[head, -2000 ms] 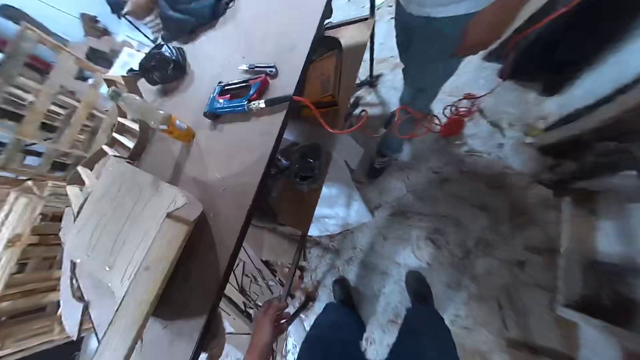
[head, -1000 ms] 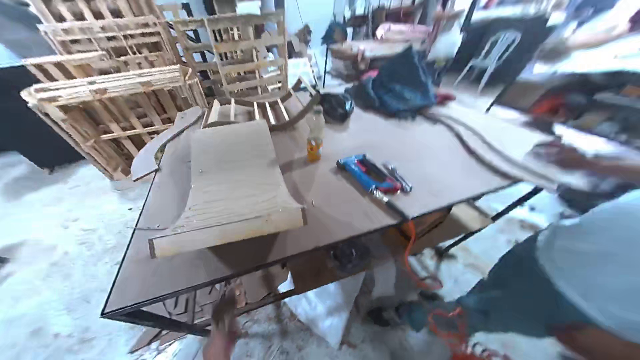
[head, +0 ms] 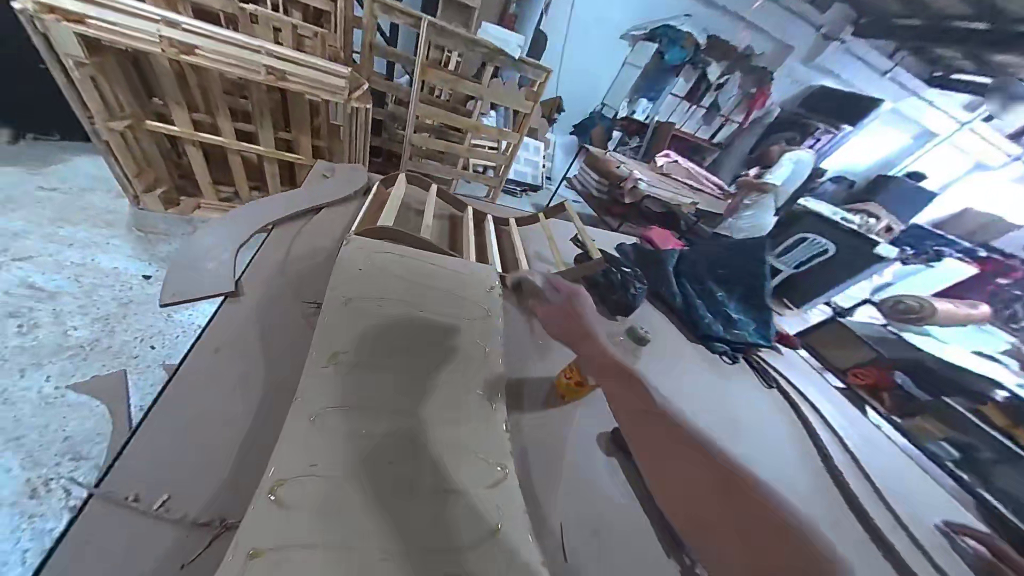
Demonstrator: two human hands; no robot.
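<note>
My right hand (head: 556,308), blurred, reaches across the table to the near corner of a slatted wooden frame (head: 490,240) with curved sides. Its fingers are at or beside the frame's edge; whether they grip it is unclear. Nearer to me lies a long panel-topped piece (head: 392,384) with glossy, glue-like trails along both edges and a shadow across it. Just left of my forearm is a clear bottle with orange-yellow contents (head: 572,382), partly hidden by the arm. My left hand is out of view.
A curved board cutout (head: 256,232) lies at the table's left edge. A black plastic bag (head: 616,284) and dark blue cloth (head: 704,280) lie beyond my hand. Wooden pallet-like frames (head: 216,120) stand behind. Another person (head: 768,188) stands farther back.
The view has swung up and along the table. My left hand, low beside the table edge earlier, has left the view. My right hand has come into view by the slatted frame.
</note>
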